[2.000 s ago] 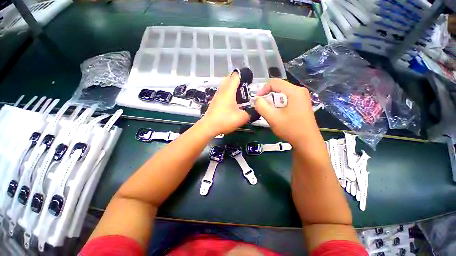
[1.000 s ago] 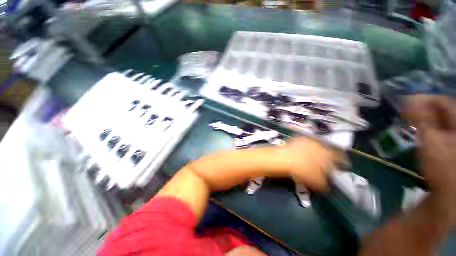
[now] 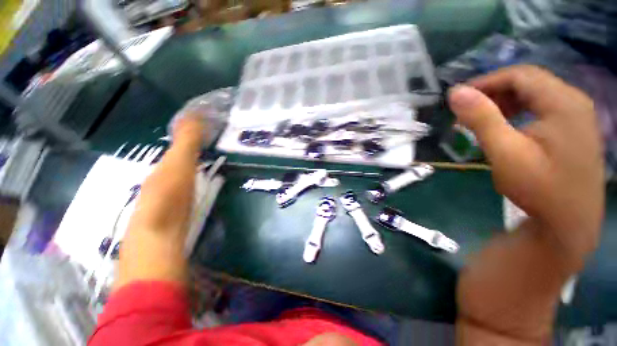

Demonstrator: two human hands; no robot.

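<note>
Several part-assembled watches (image 3: 362,223), black heads with one pale strap half each, lie spread on the green bench mat (image 3: 270,243) between my hands. My left hand (image 3: 183,152) is blurred, over the gap between the slotted foam tray (image 3: 88,196) and a crumpled clear bag (image 3: 215,105); its fingers are smeared and I cannot tell if it holds anything. My right hand (image 3: 534,135) is raised at the right, large and close, thumb and fingers apart with nothing visible in them. More dark heads and straps lie on the white foam tray (image 3: 396,155).
The translucent compartment tray (image 3: 338,71) stands behind the foam tray, with one dark head in its right corner. A green-faced item (image 3: 462,143) and blurred plastic bags (image 3: 500,51) are at the right. A thin rod lies along the bench. White material is piled at lower left.
Two seconds ago both hands worked together over the foam tray; now they are wide apart. Since one second ago, my left hand has moved left. Another strapped watch now lies at centre right.
</note>
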